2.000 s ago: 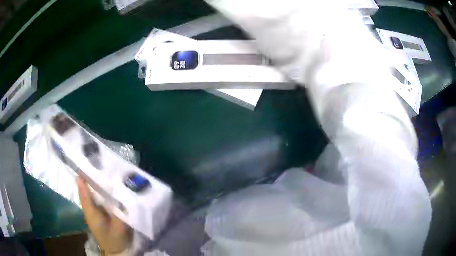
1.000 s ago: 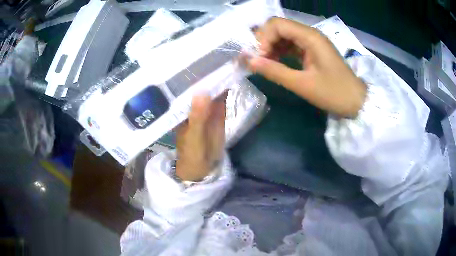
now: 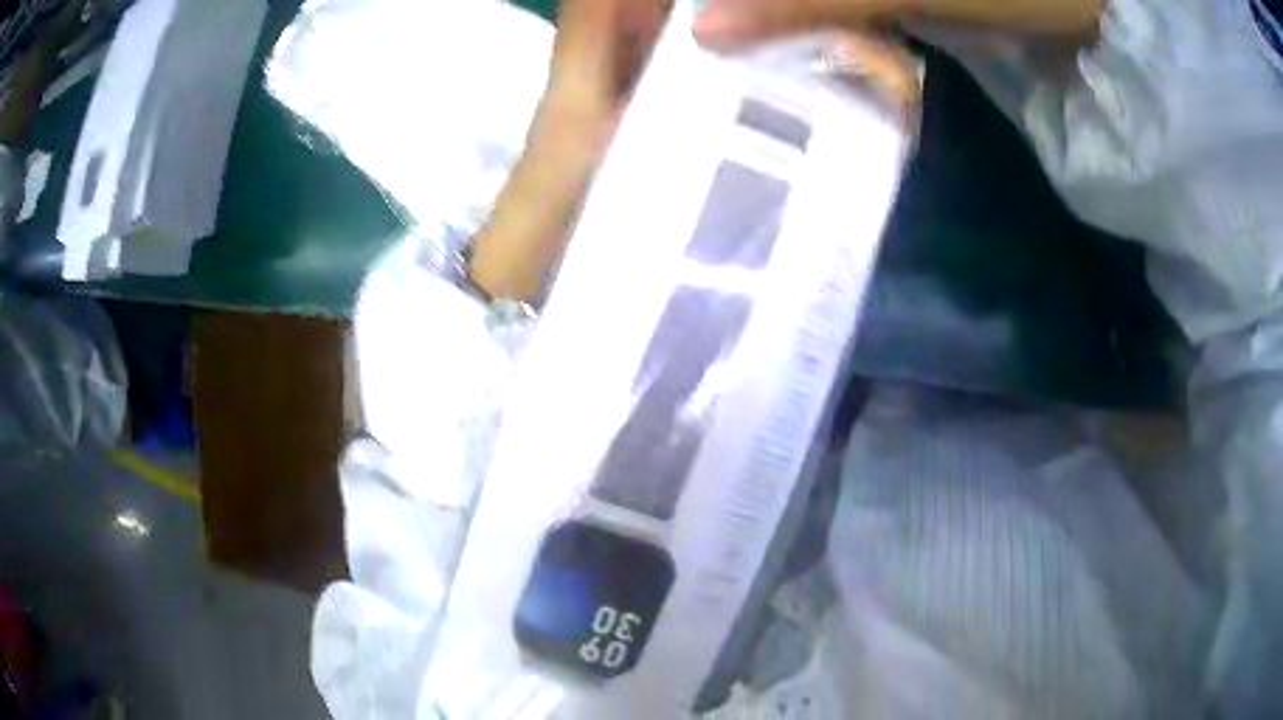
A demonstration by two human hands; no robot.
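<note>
A long white smartwatch box (image 3: 704,324) is held close to the camera, tilted, its watch face near the bottom and its strap print running up to the far end. Glare and crinkles on it look like clear film. My right hand (image 3: 879,35) grips the far end from above, partly cut by the top edge. My left hand (image 3: 563,155) is at the box's left side near that end; its fingertips are hidden or out of frame. A glaring white stack of bags (image 3: 408,99) lies beyond my left wrist.
White slotted card blanks (image 3: 162,141) lie at the upper left of the green bench (image 3: 296,253). A brown carton (image 3: 267,436) is below the bench's left edge. Grey floor with a yellow line (image 3: 158,476) shows at the lower left.
The box has turned from lying slantwise to pointing away from me, watch face now at the bottom. Both hands have moved up to its far end.
</note>
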